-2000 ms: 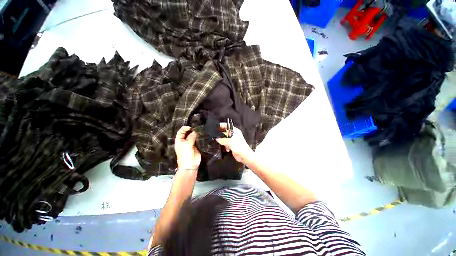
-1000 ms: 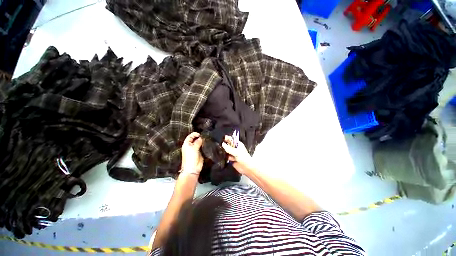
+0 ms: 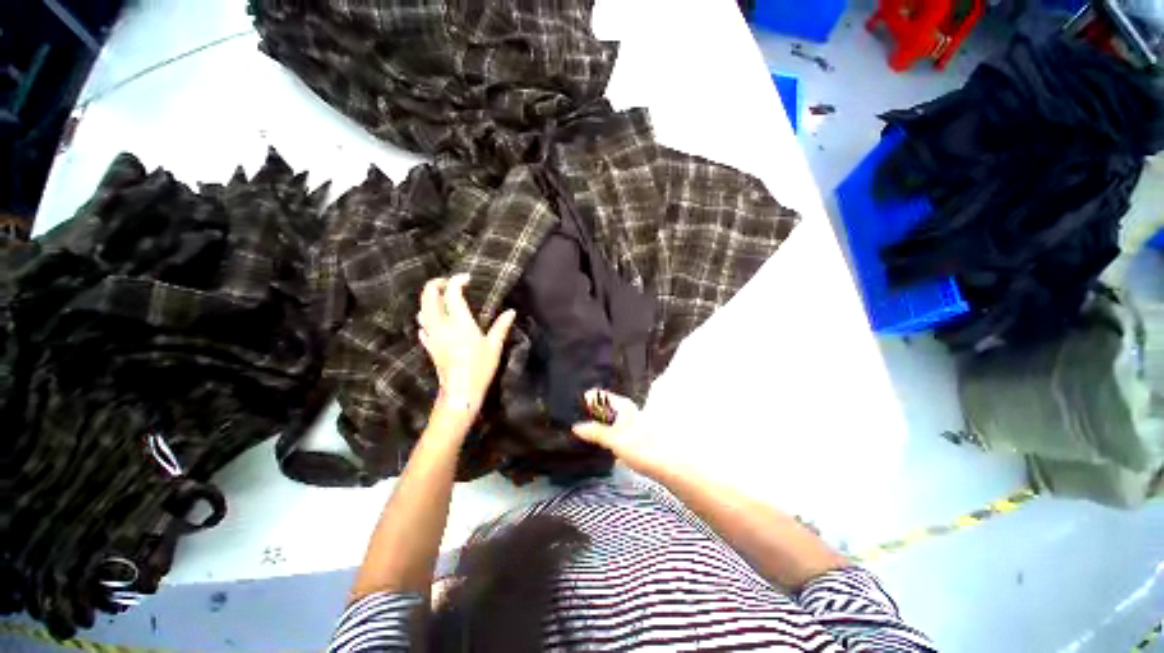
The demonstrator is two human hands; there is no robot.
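Note:
A dark brown plaid garment [image 3: 721, 236] lies on the white table in front of me, its smooth dark lining [image 3: 574, 300] showing in the middle. My left hand [image 3: 460, 338] is spread over the plaid cloth, its fingers apart and pinching nothing. My right hand [image 3: 610, 424] is at the near edge of the lining, its fingers curled around a small metallic tool, likely thread snips [image 3: 599, 406], mostly hidden by the fingers.
A darker garment pile [image 3: 141, 332] with pale rings lies left. Another plaid heap [image 3: 434, 64] is at the table's far side. To the right stand a blue crate [image 3: 900, 281] with black cloth [image 3: 1021, 179], a red stool [image 3: 922, 28] and a grey-green sack [image 3: 1066, 415].
My left hand has let go of the cloth it pinched, opened, and moved up and left onto the plaid. My right hand has moved slightly down, closer to me, with the tool.

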